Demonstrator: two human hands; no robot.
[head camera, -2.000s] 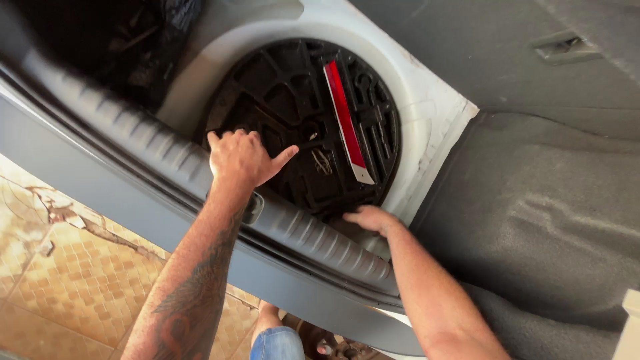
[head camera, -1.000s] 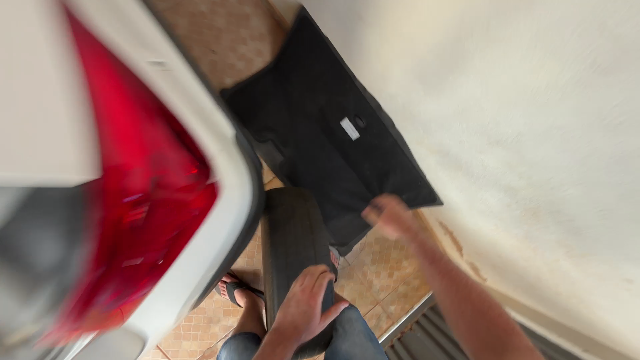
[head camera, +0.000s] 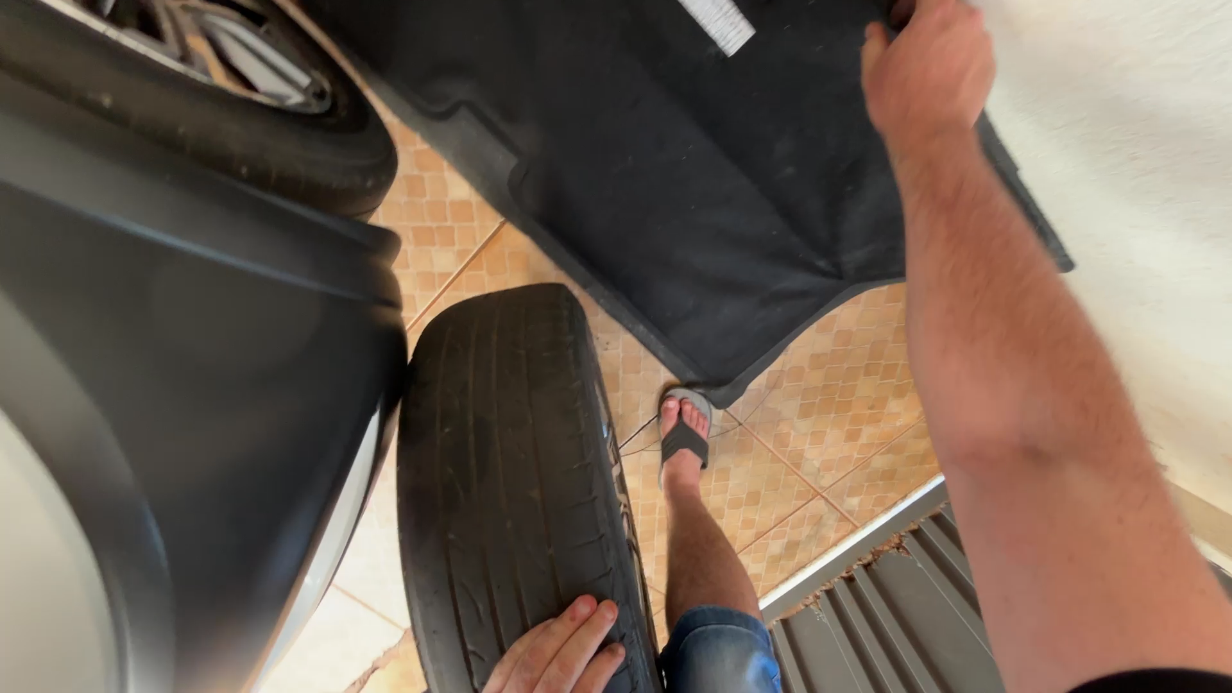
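Note:
A loose car tire (head camera: 500, 481) stands upright on the floor at lower centre, beside the car. My left hand (head camera: 568, 650) rests on its tread near the bottom of the view, fingers extended. At the top right my right hand (head camera: 932, 72) is closed on the edge of a black trunk floor mat (head camera: 674, 173), its fingertips partly hidden. The mat lies slanted between the car and the wall, underside or backing in view, with a white label on it. Its lower corner hangs by my sandaled foot (head camera: 683, 433).
The car's dark bumper (head camera: 221, 385) and a mounted wheel (head camera: 318, 144) are on the left. A pale wall (head camera: 1136, 173) runs along the right. Tiled floor (head camera: 799, 452) lies beneath, with a ribbed metal panel (head camera: 885, 597) at lower right.
The view has swung from the open trunk's spare-wheel well to the floor beside the car. My right hand has come onto the mat's edge; my left hand stays on the tire.

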